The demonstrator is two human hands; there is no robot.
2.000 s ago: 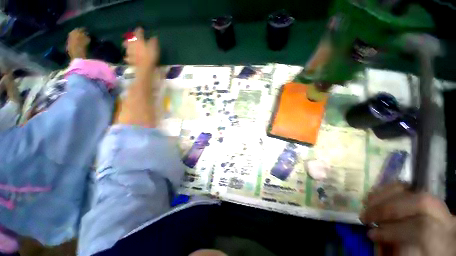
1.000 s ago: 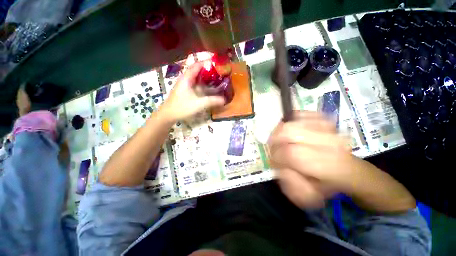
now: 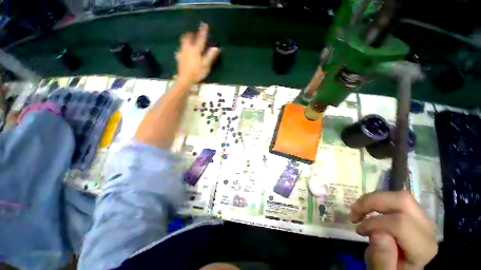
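My left hand (image 3: 196, 55) is stretched over the dark green surface, fingers apart. A dark shape partly hidden behind it looks like a housing. Another black cylindrical housing (image 3: 285, 56) stands upright on the green surface. My right hand (image 3: 398, 227) is closed around the lower end of the press lever (image 3: 402, 132); the knob is hidden. The green press (image 3: 350, 63) stands over the orange pad (image 3: 298, 132), its brass-coloured ram (image 3: 313, 113) at the pad's back edge in view. No housing is on the pad. Two black housings (image 3: 366, 131) stand together right of the pad, partly behind the lever.
Small dark discs (image 3: 213, 111) lie scattered left of the pad. A pale round part (image 3: 318, 185) lies below it. A clear tray (image 3: 84, 118) and yellow strip (image 3: 109, 129) are left, by a neighbour's sleeve (image 3: 39, 153). A black tray (image 3: 464, 174) is far right.
My left hand has left the pad, where it held a housing, and moved over the green surface. The pad now bears no housing. My right hand stays on the lever. The view has shifted.
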